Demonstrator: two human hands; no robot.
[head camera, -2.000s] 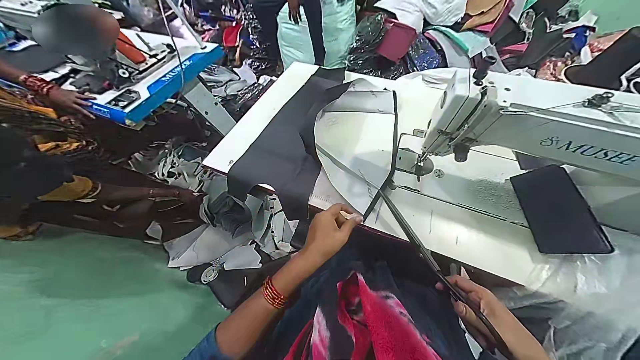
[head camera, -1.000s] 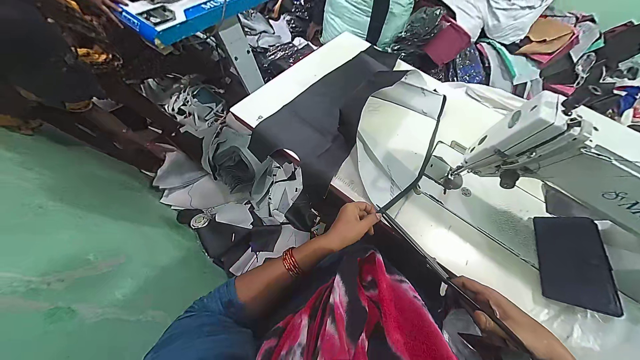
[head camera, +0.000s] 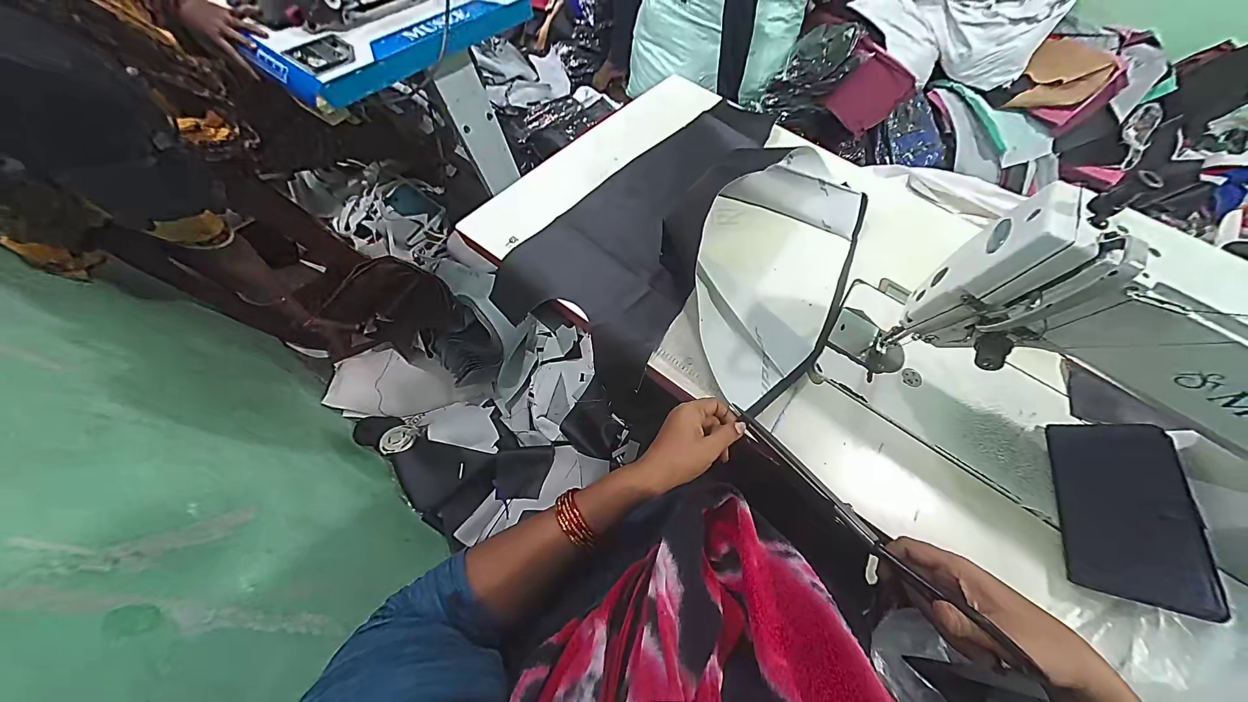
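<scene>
My left hand (head camera: 694, 441), with red bangles at the wrist, pinches the edge of a white fabric piece (head camera: 770, 283) with dark edging at the near side of the table. From there a narrow dark strip (head camera: 814, 487) runs down to the right along the table edge. My right hand (head camera: 960, 595) grips that strip; a dark pointed thing lies below this hand, too hidden to name. The white piece lies left of the needle area of a white sewing machine (head camera: 1033, 273). Black fabric (head camera: 624, 229) lies beside it, hanging over the table's left edge.
A dark flat rectangular piece (head camera: 1136, 517) lies on the right of the sewing table (head camera: 585, 166). Fabric scraps (head camera: 526, 439) are heaped on the floor at left. Another person's hand (head camera: 219, 24) rests at a blue-edged machine table (head camera: 419, 49). Bags and cloth heaps (head camera: 1033, 88) stand behind.
The view has swung left and down. Between one second ago and now, both hands keep their holds. The white piece remains beside the machine.
</scene>
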